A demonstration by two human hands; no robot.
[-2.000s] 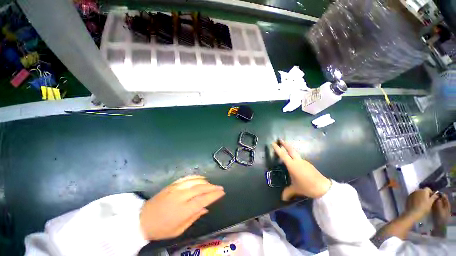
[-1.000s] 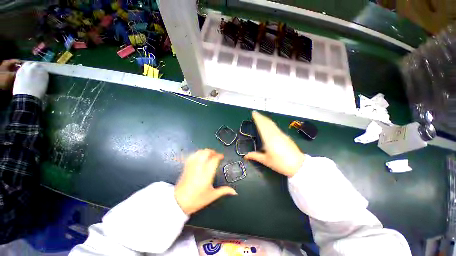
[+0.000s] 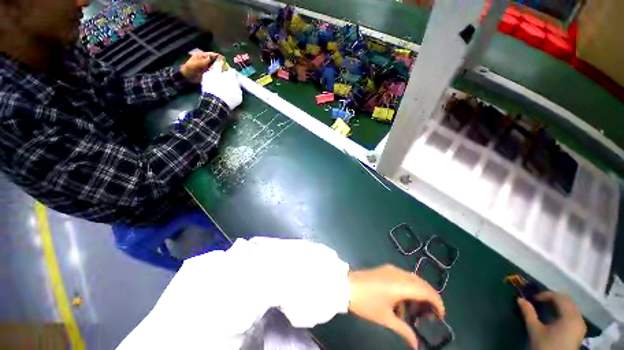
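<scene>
My left hand (image 3: pixel 391 295) has its thumb and fingers around the edge of a dark watch case frame (image 3: pixel 436 331) low on the bench. Three thin, open case frames lie just beyond it: one at the left (image 3: pixel 406 239), one at the right (image 3: pixel 442 252) and one nearer me (image 3: pixel 432 275). My right hand (image 3: pixel 560 327), at the lower right and partly cut off, has its thumb and finger on a black display module (image 3: pixel 545 311) with an orange tail. The fingers hide part of the module.
A white metal rail (image 3: pixel 472 229) and post (image 3: pixel 431 89) stand beyond the frames. A white blister tray (image 3: pixel 451 179) holds dark parts behind the rail. Coloured binder clips (image 3: pixel 335 58) are heaped beyond. A person in a plaid shirt (image 3: pixel 116 137) sits at the left. A thin rod (image 3: pixel 371 172) lies by the post.
The view has swung left, showing more of the neighbour. My left hand has closed around the nearest frame. My right hand has left the group of frames and reached the display module.
</scene>
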